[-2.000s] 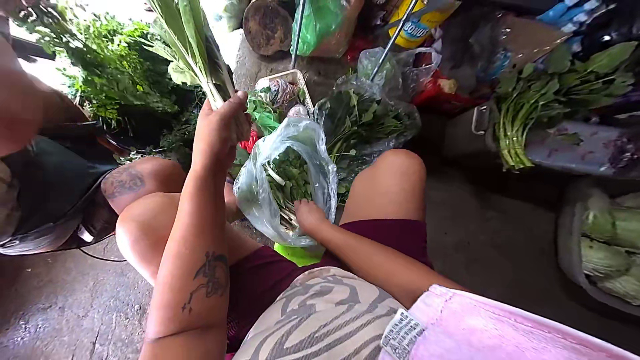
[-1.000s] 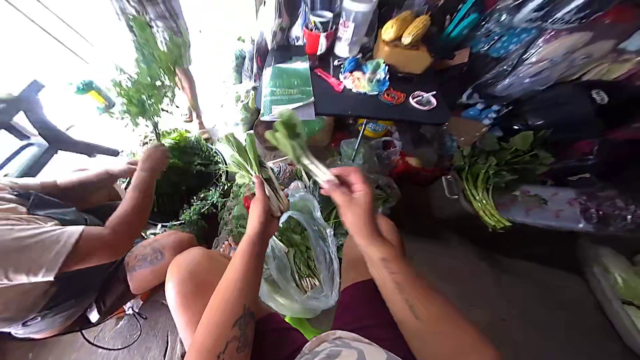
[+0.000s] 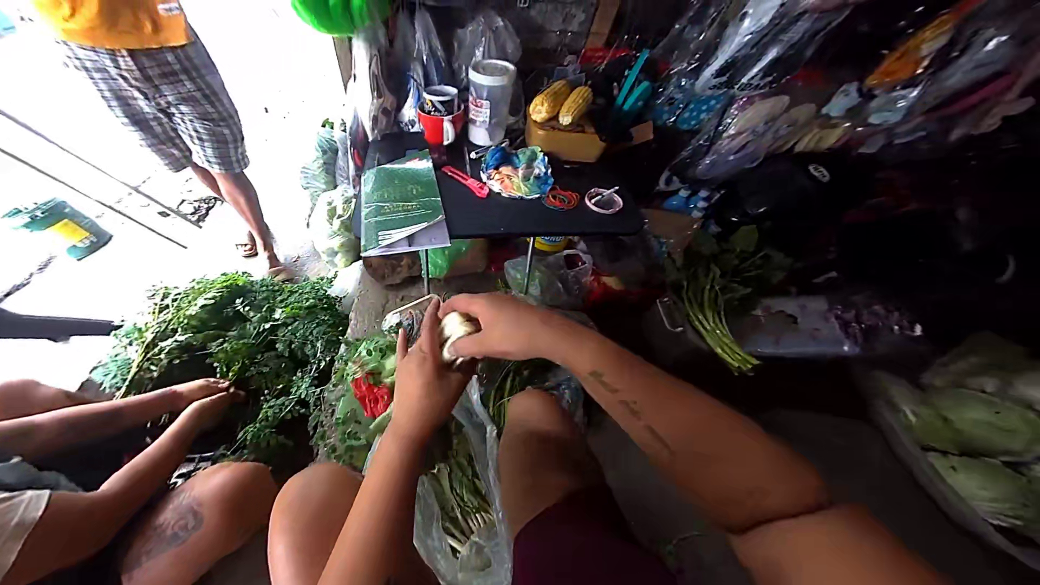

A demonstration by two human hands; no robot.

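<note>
Both my hands meet in front of the black table. My left hand (image 3: 426,378) is closed round a bunch of leafy greens, whose pale stem ends (image 3: 457,333) show between the hands. The fingers of my right hand (image 3: 496,325) press on those stem ends from the right. The leaves of the bunch are mostly hidden by my left hand. Below, between my knees, a clear plastic bag (image 3: 426,520) stands with its mouth open, and more greens with white stems (image 3: 463,496) lie in it.
A black table (image 3: 561,215) bears a green notebook (image 3: 402,199), a pink cutter (image 3: 465,181), rubber bands (image 3: 561,199) and a red mug (image 3: 441,126). At left, a co-worker's hands (image 3: 207,396) touch a leafy heap (image 3: 268,349). Another person (image 3: 162,89) stands beyond. Cabbages (image 3: 975,422) lie at right.
My right hand was in the bag two seconds ago, then held a few stalks apart from the left hand's bunch. Now the hands are together at the stems. The view has tilted up.
</note>
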